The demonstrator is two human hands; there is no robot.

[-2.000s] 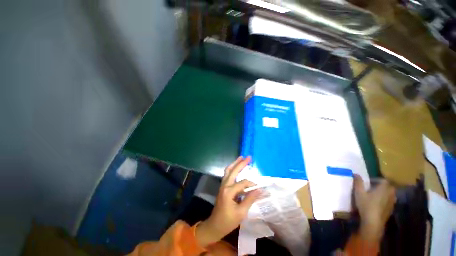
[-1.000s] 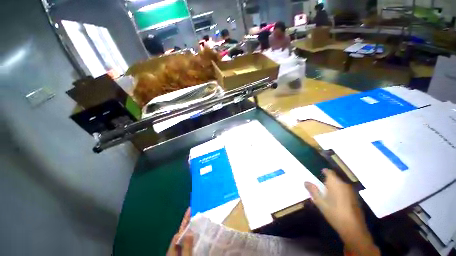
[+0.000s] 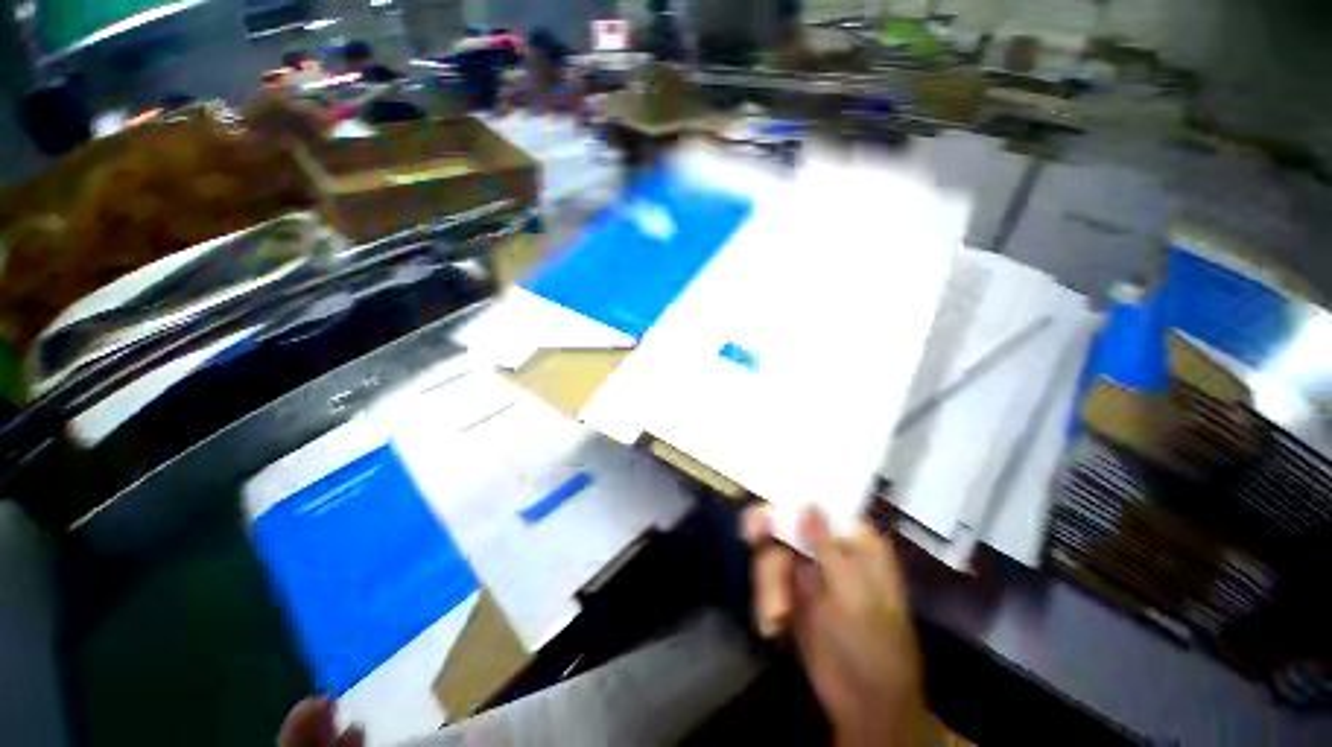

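Note:
My right hand (image 3: 840, 598) grips the near edge of a carton blank (image 3: 818, 321), which has a white panel with a small blue bar and a blue panel at its left. The blank is raised and blurred. Another carton blank (image 3: 358, 562) lies on the green bench at the left, blue panel and white panel up. My left hand (image 3: 319, 722) is cut off at the bottom edge, beside that blank; only fingertips show and I cannot tell what they hold. A pale label sheet (image 3: 628, 693) stretches along the bottom of the picture.
A pile of white carton blanks (image 3: 993, 394) lies right of the raised blank, with stacked blanks with brown board edges (image 3: 1169, 511) at the far right. A metal rail (image 3: 278, 314), a brown carton (image 3: 424, 175) and brown material (image 3: 161, 197) are at the left back. People are blurred behind.
The view has turned right. My right hand has taken hold of a blank at the right and raised it. My left hand has moved towards the bottom edge and shows less.

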